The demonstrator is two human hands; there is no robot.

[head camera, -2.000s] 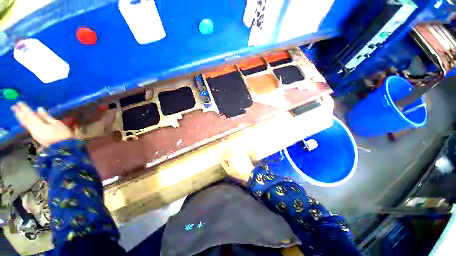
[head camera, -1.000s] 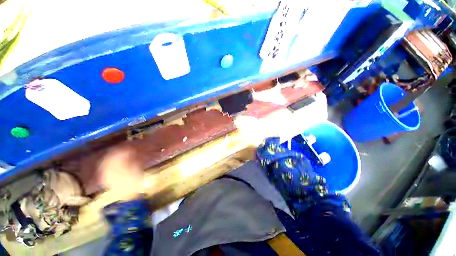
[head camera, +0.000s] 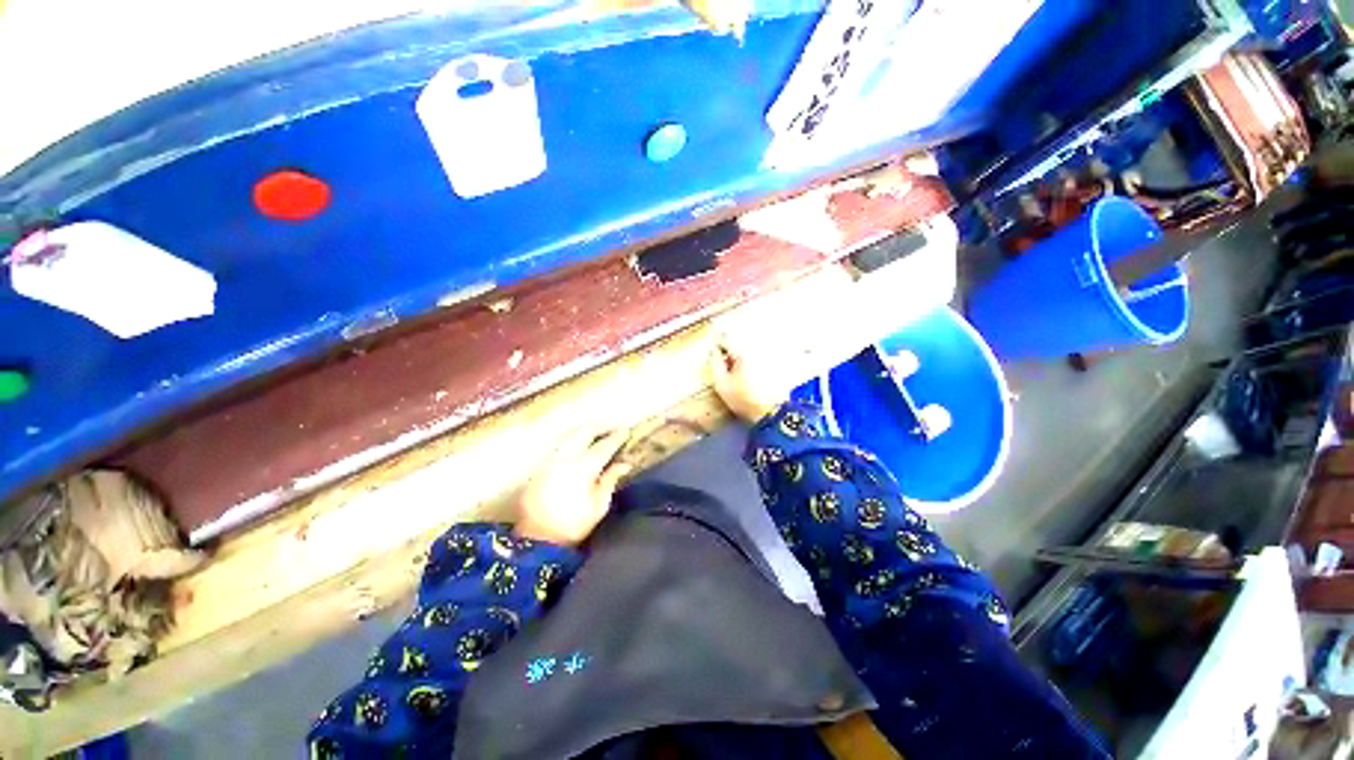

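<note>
My left hand (head camera: 572, 483) is low at the front edge of the pale wooden board (head camera: 401, 483), close to my apron. Its fingers are partly hidden. My right hand (head camera: 750, 383) is at the same edge further right, its fingers curled. I cannot tell whether either hand holds anything. The maroon cutting pad (head camera: 431, 379) lies behind the board edge, with a black patch (head camera: 691, 253) and a pale patch beside it. The blue press beam (head camera: 357, 253) hides the pad's back part.
The beam carries a red knob (head camera: 291, 195) and a green knob (head camera: 665, 141). Crumpled beige scraps (head camera: 89, 572) lie at the left end. A blue bucket (head camera: 950, 460) stands right of my right hand, another blue bucket (head camera: 1039, 297) behind it. A white-edged table stands lower right.
My left hand has come from the green knob at the left, across the pad, to the board's front edge. The beige sheet with openings no longer shows on the pad. My right hand stays near the front edge.
</note>
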